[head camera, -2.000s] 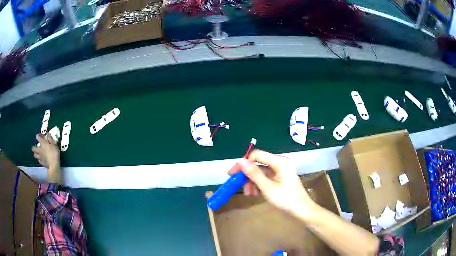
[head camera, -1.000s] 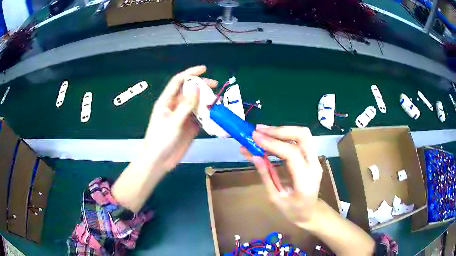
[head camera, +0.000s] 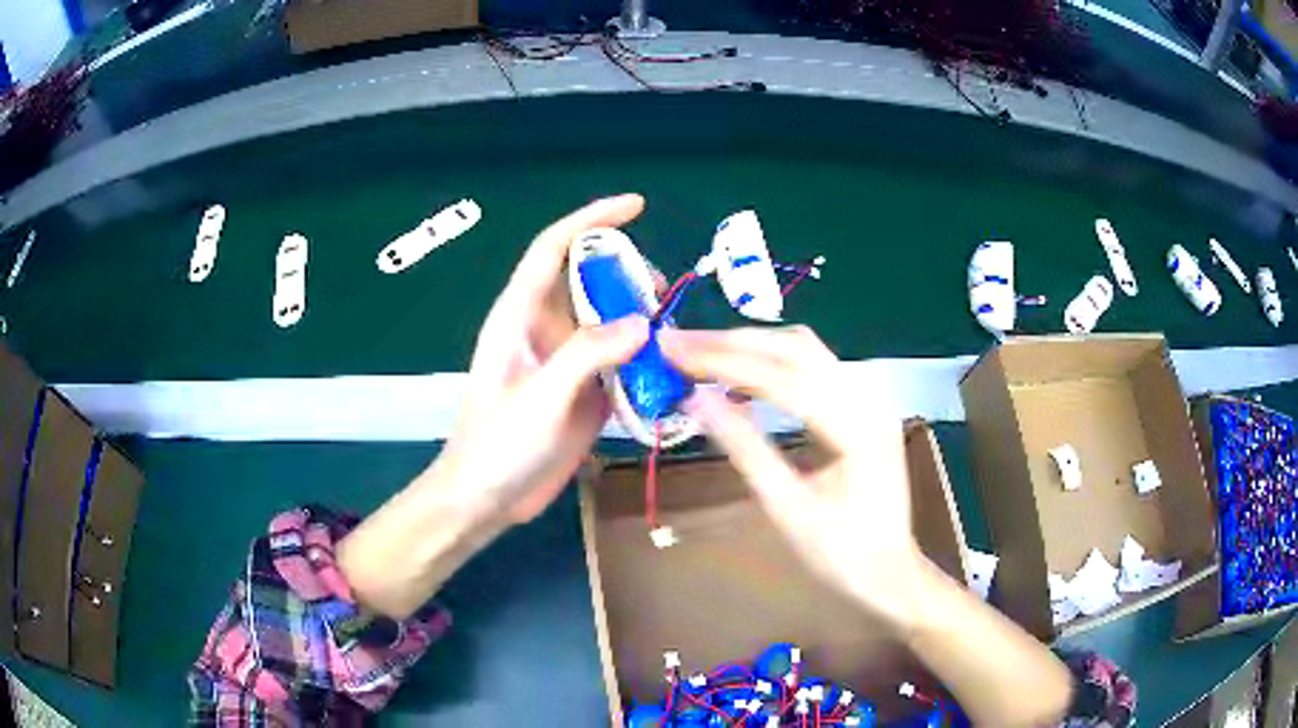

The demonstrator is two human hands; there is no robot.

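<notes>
My left hand point(head camera: 534, 377) holds a white oval plastic housing point(head camera: 587, 253), its hollow side up. A blue battery pack point(head camera: 616, 289) lies inside the housing, with my left thumb on it. My right hand point(head camera: 811, 462) has its fingertips on the pack's lower part. One red lead with a white connector point(head camera: 663, 536) hangs below the housing, and another red lead shows at its upper right. The fingers hide the middle of the pack. A housing with a battery fitted point(head camera: 747, 266) lies on the green belt just behind.
An open carton point(head camera: 762, 569) with blue packs and wires stands in front. A carton with white pieces point(head camera: 1096, 469) and one full of blue packs point(head camera: 1256, 491) stand right. Cartons point(head camera: 54, 526) stand left. White flat covers point(head camera: 430, 236) and several housings lie on the belt.
The blue pack has gone from above the housing to lying in it. The housing is turned hollow side up, and a connector now hangs below it. The belt parts have shifted right in view.
</notes>
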